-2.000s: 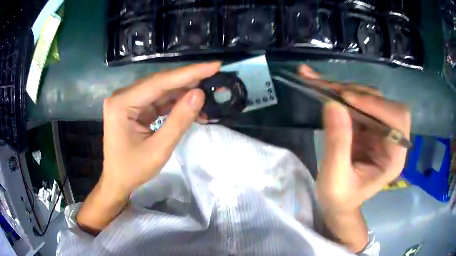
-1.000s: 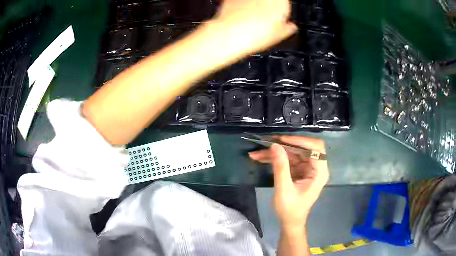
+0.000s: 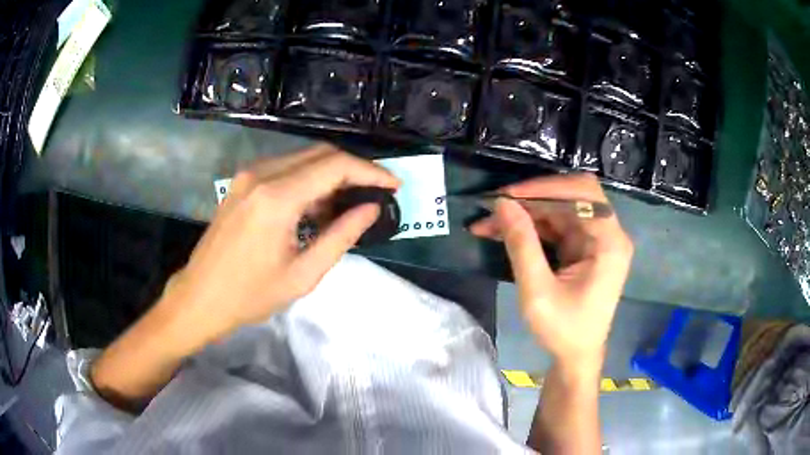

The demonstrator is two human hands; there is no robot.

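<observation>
My left hand point(image 3: 280, 222) holds a round black housing point(image 3: 380, 215) between thumb and fingers, above the sticker backing sheet. The pale backing sheet point(image 3: 422, 182) lies on the green bench top near its front edge, with small dark rings along its right and lower edges; my left hand hides much of it. My right hand point(image 3: 564, 253) holds slim metal tweezers point(image 3: 551, 204) like a pen, tips pointing left, just right of the sheet. I cannot tell whether the tips hold a ring.
A glossy black blister tray point(image 3: 435, 98) spans the bench behind the hands. Paper strips point(image 3: 67, 75) lie at the far left beside a dark tray. A clear tray of small parts point(image 3: 786, 169) is at the far right. A blue plastic frame point(image 3: 693, 355) and yellow-black tape point(image 3: 626, 384) are below the bench.
My left hand has come back from over the blister tray to above the backing sheet and now holds a black housing. My right hand still holds the tweezers. The camera view has shifted.
</observation>
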